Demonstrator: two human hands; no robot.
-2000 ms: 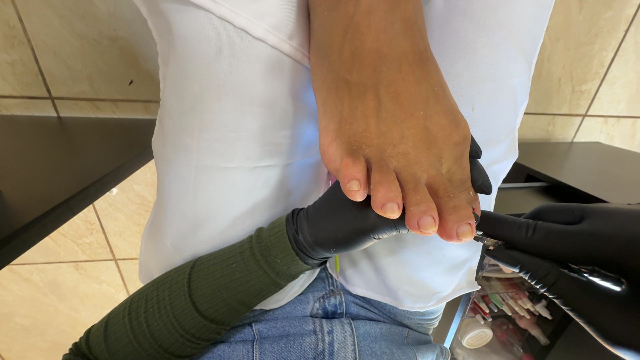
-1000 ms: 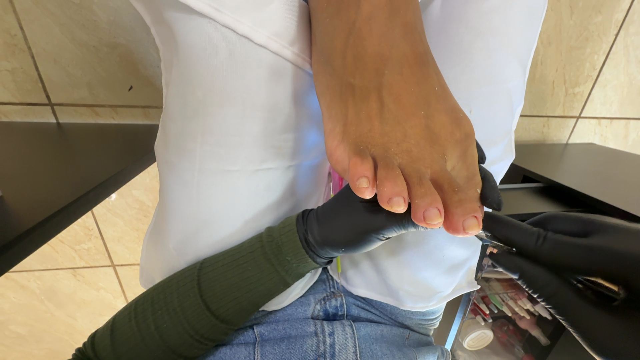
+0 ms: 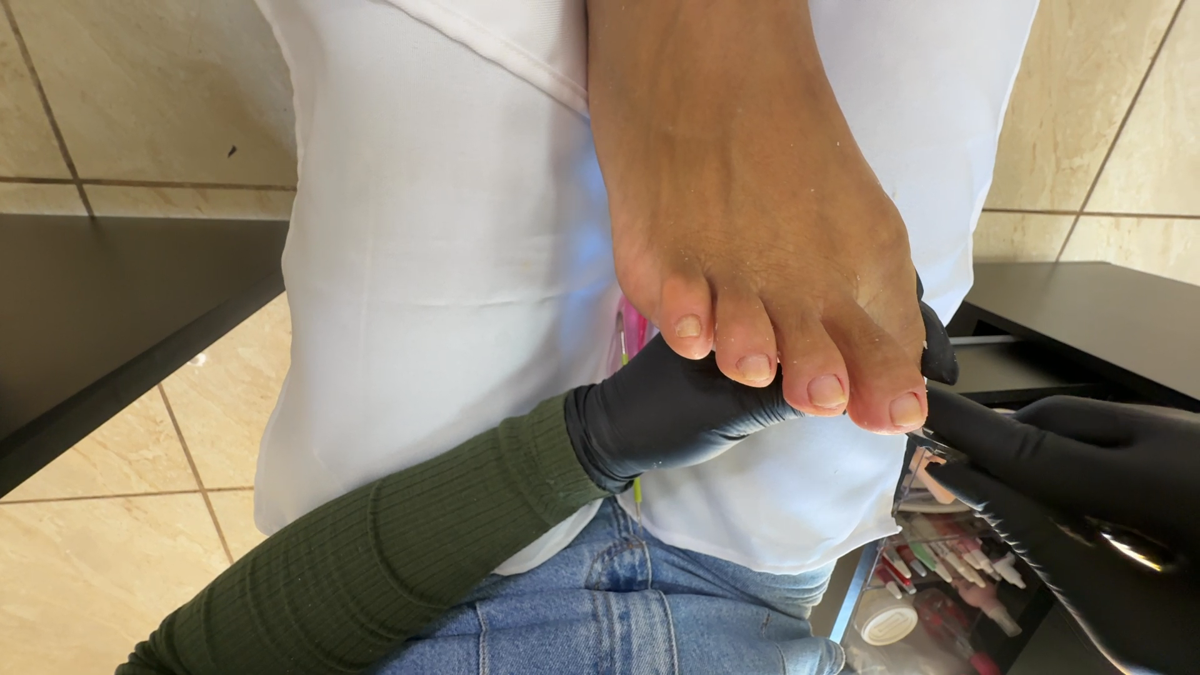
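Note:
A person's bare foot (image 3: pixel 750 187) extends down from the top over a white cloth (image 3: pixel 422 281), toes toward me. My left hand (image 3: pixel 675 412), in a black glove with a green ribbed sleeve, holds the foot from below; its palm and most fingers are hidden under the toes, and a black fingertip shows past the far side. My right hand (image 3: pixel 1078 487), also gloved in black, is at the right beside the outermost visible toe (image 3: pixel 886 375). It grips a shiny metal tool (image 3: pixel 1134 548), mostly hidden, whose tip is close to that toe.
An open drawer at the lower right holds a white round jar (image 3: pixel 886 617) and several small bottles or tubes (image 3: pixel 947 553). Dark furniture surfaces stand at left (image 3: pixel 122 309) and right (image 3: pixel 1087 300). Blue jeans (image 3: pixel 600 609) are under the cloth, with tiled floor (image 3: pixel 112 441) around.
My left hand keeps its hold under the foot. My right hand stays beside the same toe, with only small shifts in its position.

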